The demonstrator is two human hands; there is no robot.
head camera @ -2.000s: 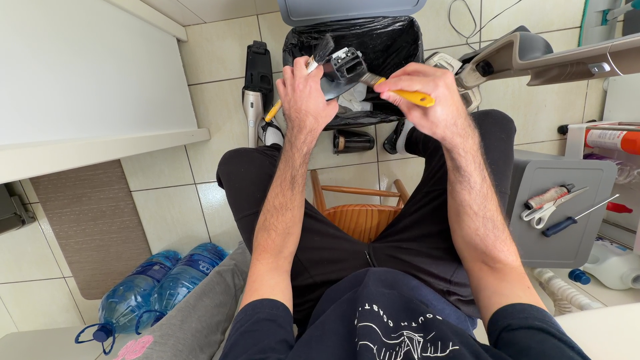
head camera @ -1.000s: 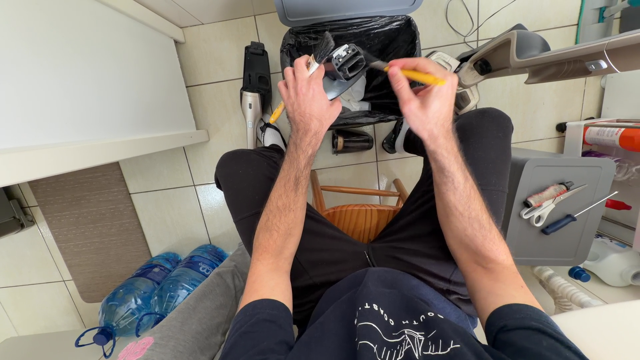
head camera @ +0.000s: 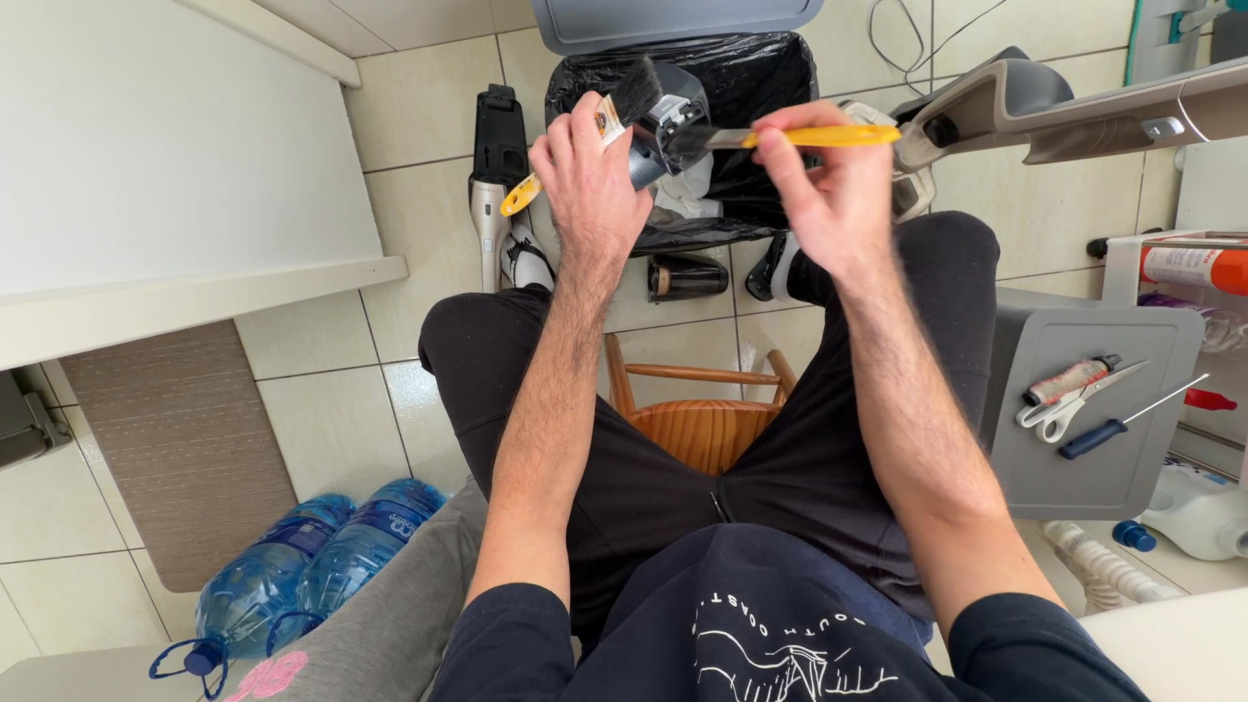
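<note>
My left hand (head camera: pixel 593 185) grips a dark vacuum cleaner part (head camera: pixel 673 102) over the lined bin, and also holds a wide brush with black bristles (head camera: pixel 636 90) and a yellow handle. The thumb side of that hand covers some of the part. My right hand (head camera: pixel 827 185) is closed on the yellow handle of a second paintbrush (head camera: pixel 829 136), its dark bristles touching the part's open end. Beneath both hands is the bin with a black bag (head camera: pixel 765 185), holding pale crumpled waste.
A handheld vacuum body (head camera: pixel 489 200) lies left of the bin, and a dark cylinder (head camera: pixel 688 277) lies below it. At right, a grey lid (head camera: pixel 1082 478) bears scissors (head camera: pixel 1058 414), a screwdriver (head camera: pixel 1094 439) and a hair-wrapped roller (head camera: pixel 1071 381). Large water bottles (head camera: pixel 244 585) lie lower left.
The right hand and its brush have shifted and the brush handle now lies nearly level, where two seconds ago it slanted down to the right. The left hand keeps its hold.
</note>
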